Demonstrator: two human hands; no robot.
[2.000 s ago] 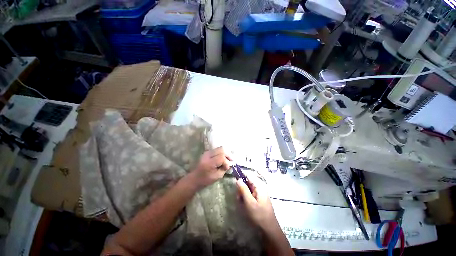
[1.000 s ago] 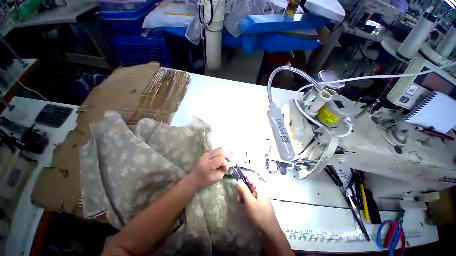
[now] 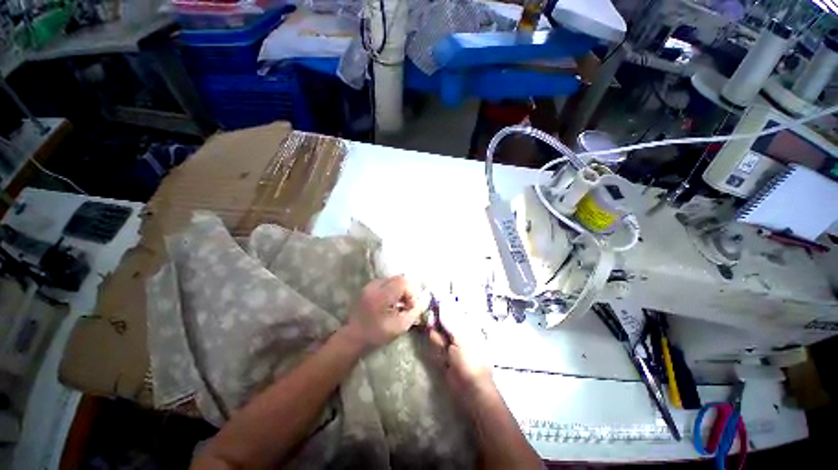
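The beige-grey mottled fabric piece (image 3: 248, 303) lies bunched over the cardboard and the front of the white table. My left hand (image 3: 381, 310) pinches the fabric edge near its upper right, under bright light; the exact part between the fingertips is washed out. My right hand (image 3: 452, 353) holds small dark thread snips (image 3: 435, 317), with the tips close to my left fingertips. Whether the blades are open or closed cannot be told. The needle area (image 3: 522, 305) of the sewing machine is to the right of both hands, not touching them.
The machine arm (image 3: 735, 285) fills the right. The glowing lamp (image 3: 510, 246) hangs above the table. Under the arm lie a yellow-handled tool (image 3: 670, 372) and a long metal tool (image 3: 651, 386); scissors (image 3: 722, 428) lie nearby. Brown cardboard (image 3: 106, 340) is at left, a notebook (image 3: 798, 204) at right.
The snips and my right hand have turned more upright and moved slightly left, closer to my left fingertips. The view has shifted slightly. The fabric stays nearly the same.
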